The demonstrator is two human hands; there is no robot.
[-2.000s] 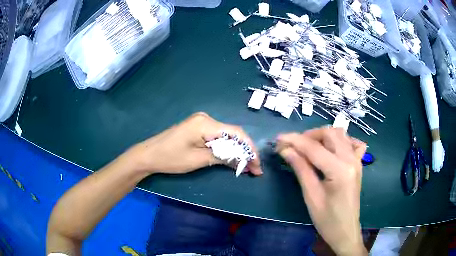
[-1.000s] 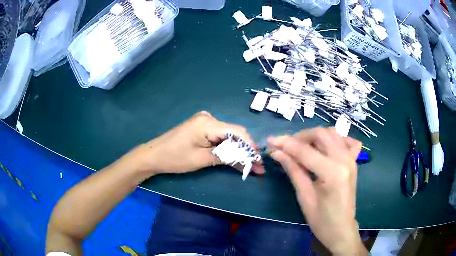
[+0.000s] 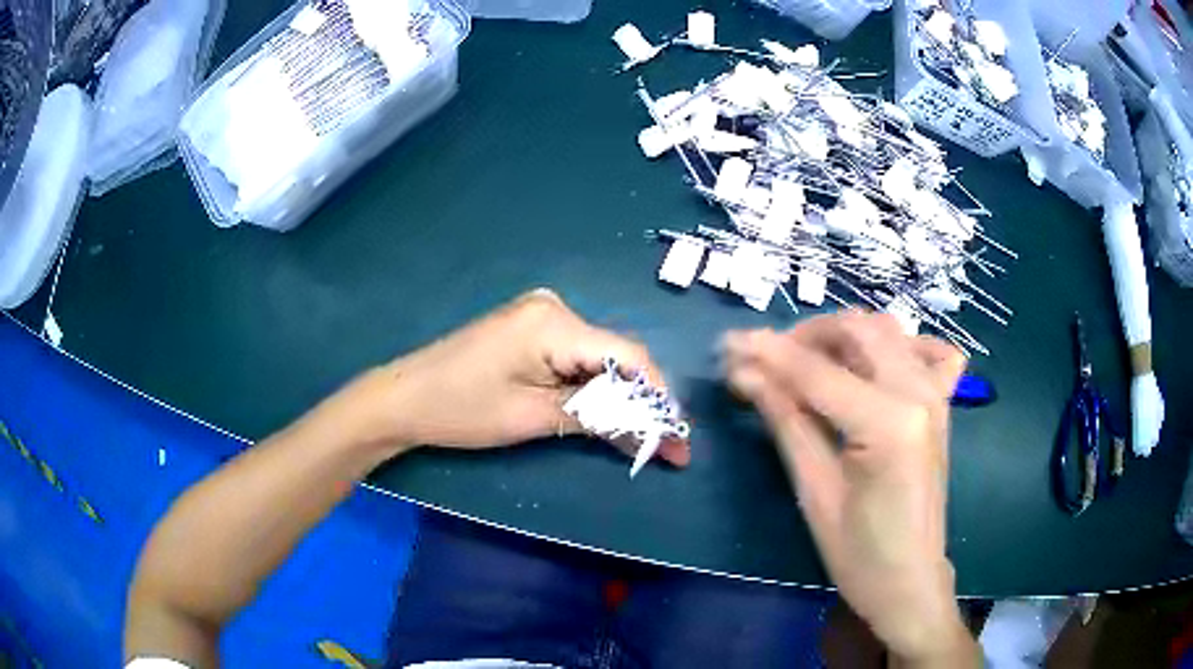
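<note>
My left hand (image 3: 510, 379) is closed around a fanned bundle of tagged metal pins (image 3: 620, 408). White tags and small dark looped ends stick out between its thumb and fingers. My right hand (image 3: 850, 418) is to the right of the bundle, apart from it, with its fingertips pinched together and blurred. The blue end of a pen-like tool (image 3: 972, 390) shows behind that hand, which holds it. The tool's tip cannot be made out. A tangled heap of loose tagged pins (image 3: 824, 196) lies on the dark green bench above my right hand.
A clear box of aligned pins (image 3: 294, 177) stands upper left, with clear lids (image 3: 138, 85) beside it. Bins of tagged parts (image 3: 975, 111) stand upper right. Blue-handled pliers (image 3: 1083, 425) and a long white bundle (image 3: 1133, 307) lie at the right.
My right hand has drawn back slightly from the bundle, and more of the blue tool end shows behind it. My left hand and the bundle have shifted very little.
</note>
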